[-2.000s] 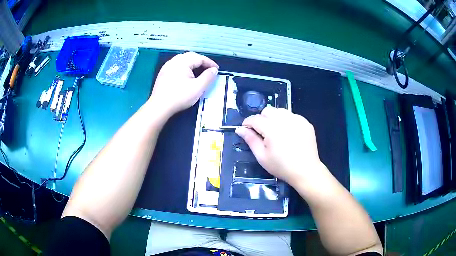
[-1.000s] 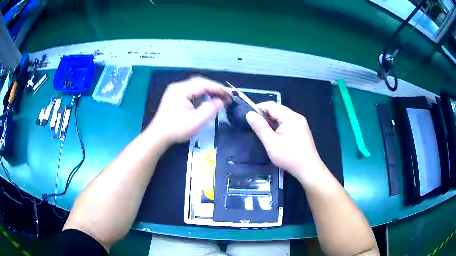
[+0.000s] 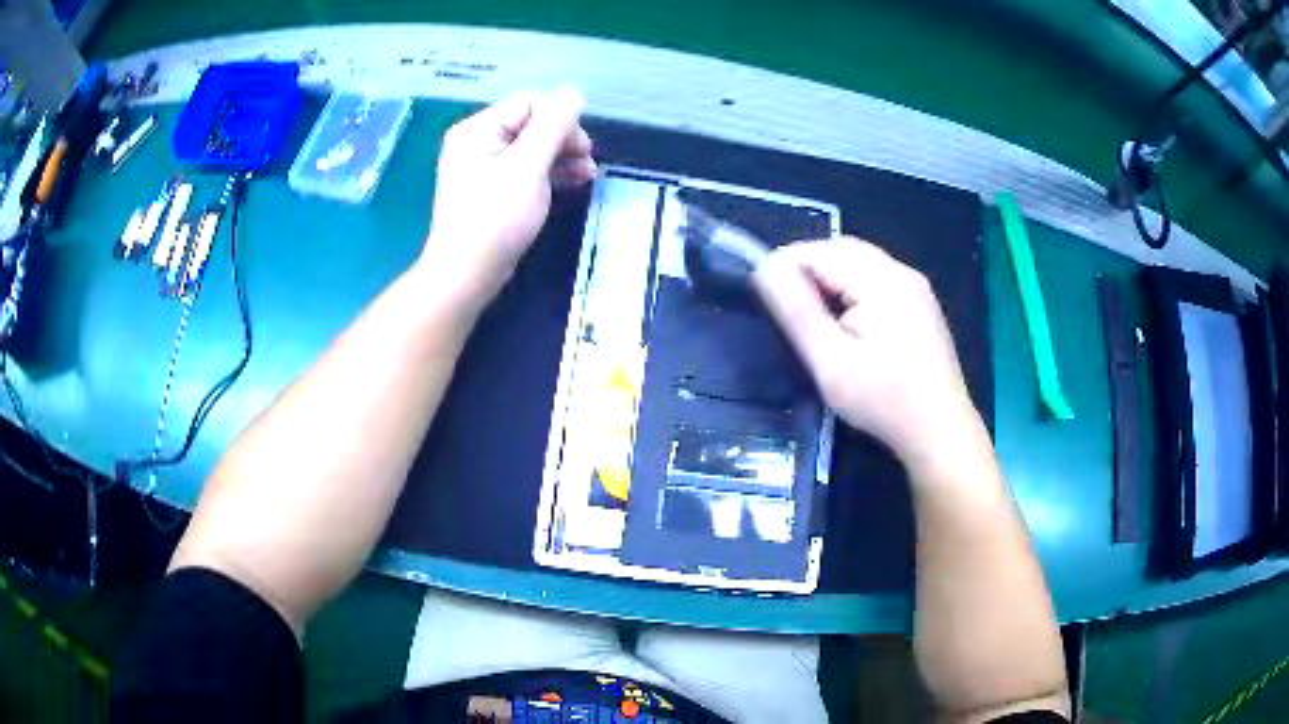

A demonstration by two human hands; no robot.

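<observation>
The opened device chassis [image 3: 728, 347], silver-rimmed and dark inside, lies on the black mat [image 3: 481, 439]. A pale strip with a yellow patch [image 3: 618, 439] runs down its left side, and glossy rectangles [image 3: 732, 481] lie low in the dark area. My right hand [image 3: 855, 333] is over the chassis's upper right, fingers closed on blurred tweezers [image 3: 721, 241] that point up and left. My left hand [image 3: 516, 177] is at the chassis's upper left corner, its fingertips together; whether they hold anything small I cannot tell.
A blue tray [image 3: 238, 116], a clear plastic box [image 3: 351, 147], short silver pieces [image 3: 173, 238] and a black cable [image 3: 240, 325] are at left. A green strip [image 3: 1035, 304], a black strip [image 3: 1127, 410] and a black-framed pale panel [image 3: 1213, 424] are at right.
My hands were close together over the chassis's far end and have moved apart, left hand up and left, right hand to the right with the tweezers. The whole view has also shifted.
</observation>
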